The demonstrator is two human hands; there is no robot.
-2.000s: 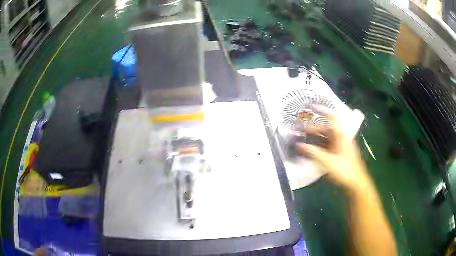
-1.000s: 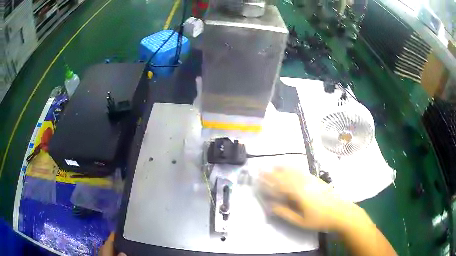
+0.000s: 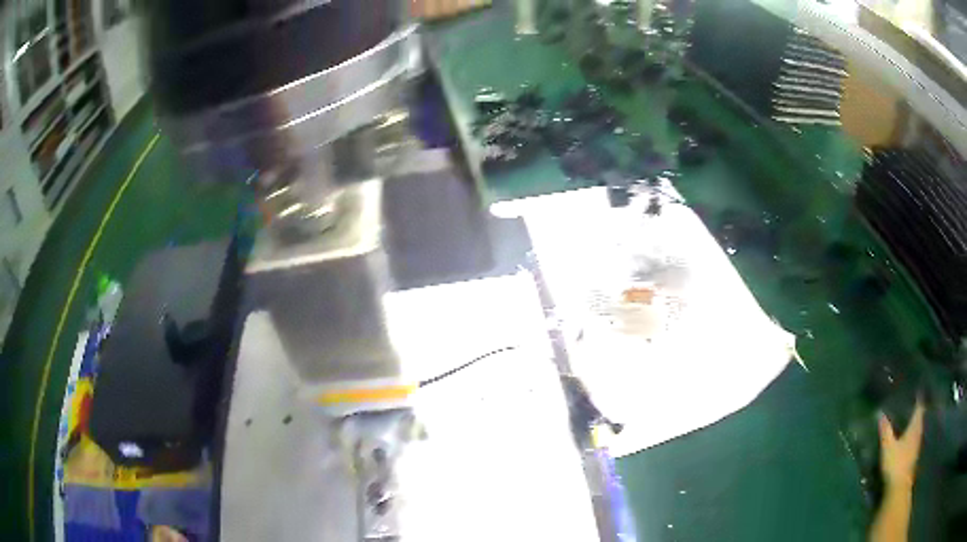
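The large grey horn block [image 3: 329,318], with an orange-yellow strip at its lower edge, is down over the silver fixture [image 3: 379,476]. A thin black cord [image 3: 467,365] runs right from the block over the silver base plate [image 3: 488,455]. The adapter body is hidden. My right hand [image 3: 900,455] is small and blurred at the far lower right, over the green surface, fingers apart, with nothing visible held. Of my left hand [image 3: 168,534] only a small part shows at the bottom edge, left of the plate.
A black box [image 3: 159,360] stands left of the machine. A white sheet [image 3: 689,392] and a blurred fan [image 3: 636,296] lie to the right. Dark loose pieces [image 3: 551,132] are scattered on the green surface. Black ribbed stacks [image 3: 917,238] stand far right.
The horn block has come down and now hides the black adapter on the fixture. My right hand has moved from the plate to the far right. The view has shifted.
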